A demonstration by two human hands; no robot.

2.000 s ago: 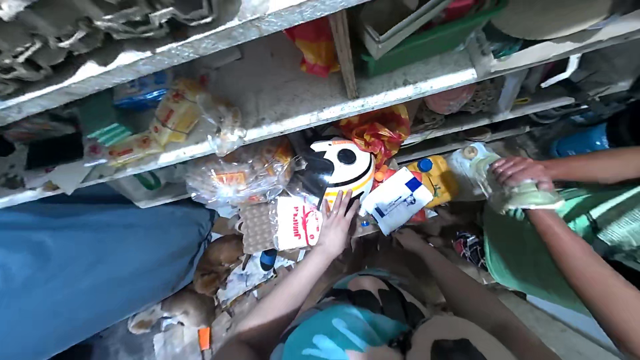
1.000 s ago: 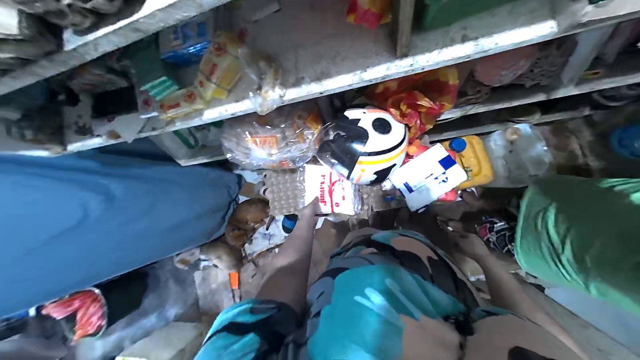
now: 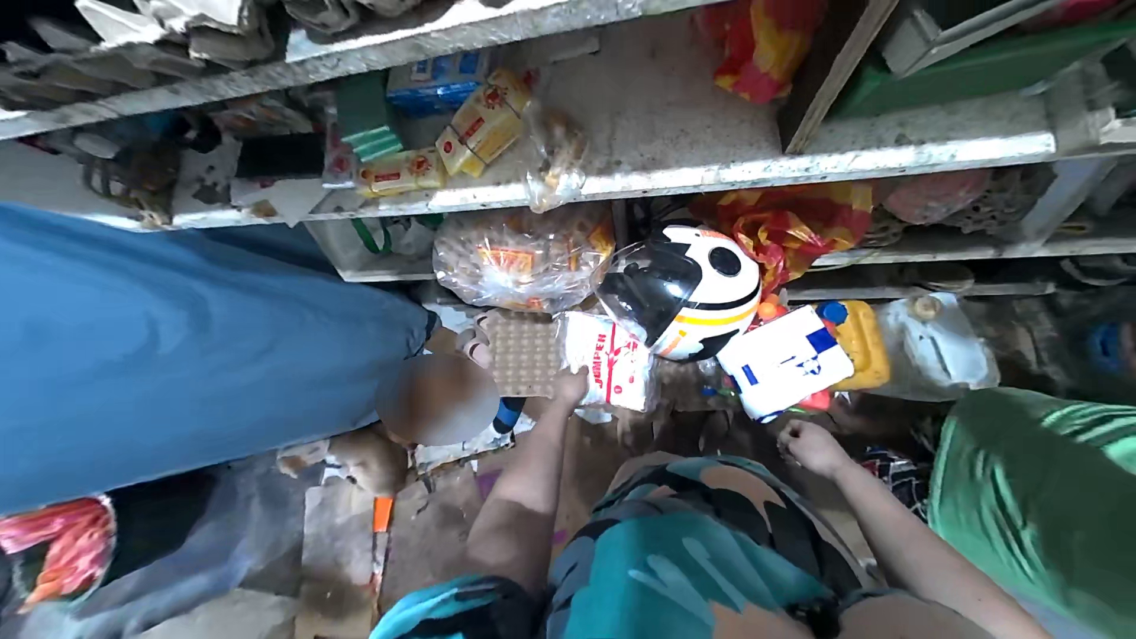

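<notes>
My left hand [image 3: 571, 387] is closed at the lower left edge of a white plastic pack with red print [image 3: 611, 362]; its fingertips are partly hidden. That pack lies beside a gray egg tray [image 3: 524, 355]. A white, black and orange helmet with a dark visor [image 3: 688, 293] rests just above and right of the pack. My right hand [image 3: 809, 446] hangs with curled fingers below a white and blue package [image 3: 785, 362], apart from it, and nothing shows in its grasp. A yellow jug with a blue cap [image 3: 861, 346] stands behind the package.
A shelf edge [image 3: 674, 173] crosses above. Below it sit a clear bag of packets [image 3: 524, 257] and a red-yellow bag [image 3: 790, 222]. Blue cloth [image 3: 195, 346] hangs left, green cloth [image 3: 1038, 488] right. A tan animal [image 3: 368, 457] and a blurred brown shape lie at lower left.
My left hand has left the helmet and moved down-left to the white and red pack. Another person's hands, at the right two seconds ago, are out of view.
</notes>
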